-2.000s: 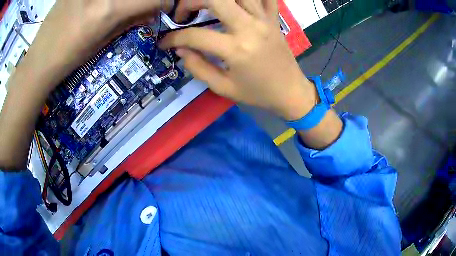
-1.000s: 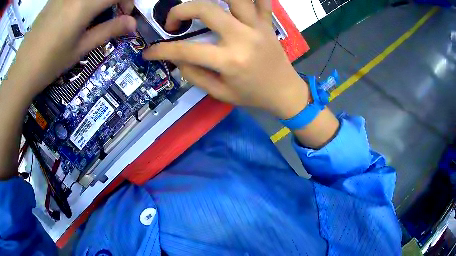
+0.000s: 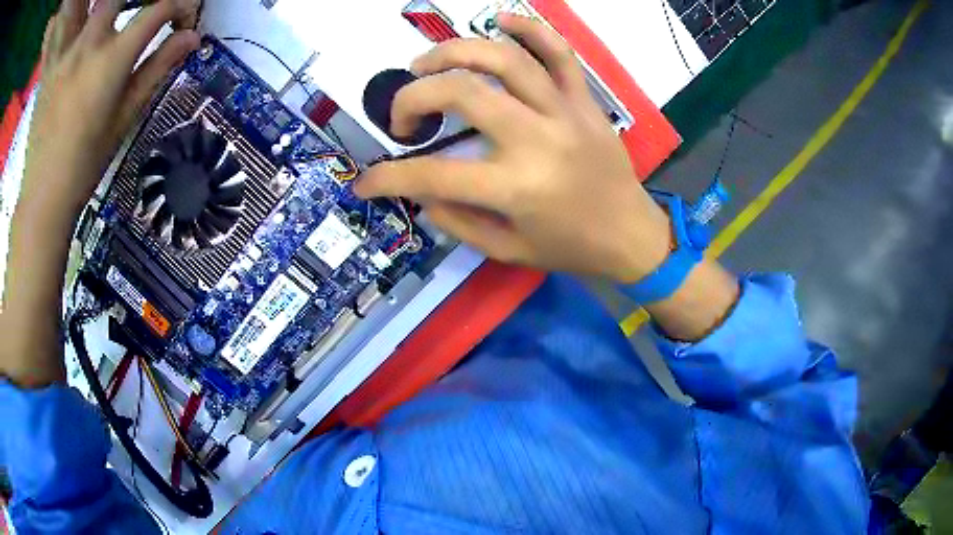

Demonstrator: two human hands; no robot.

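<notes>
The blue motherboard (image 3: 314,199) lies tilted on the white panel (image 3: 314,31), with a black cooling fan (image 3: 191,186) in metal fins. My right hand (image 3: 523,157) is over the board's right end, a fingertip at its edge. A short black cable (image 3: 444,143) runs along that finger; whether it is gripped is unclear. My left hand (image 3: 99,78) is at the board's upper left corner, partly cut off by the top edge. Its fingertips are bent near the corner, and what they touch is hidden. A thin dark wire (image 3: 256,45) runs from that corner across the panel.
A red-orange border (image 3: 418,340) edges the panel near my body. Black, red and yellow wires (image 3: 167,418) lie at the lower left. A black round opening (image 3: 392,99) is by my right fingers. A sheet with black rectangles (image 3: 721,21) is at the top right, above the grey, yellow-lined floor.
My left hand has moved up and left off the board, uncovering the fan. My right hand stays at the board's edge. The board sits lower and further right in view.
</notes>
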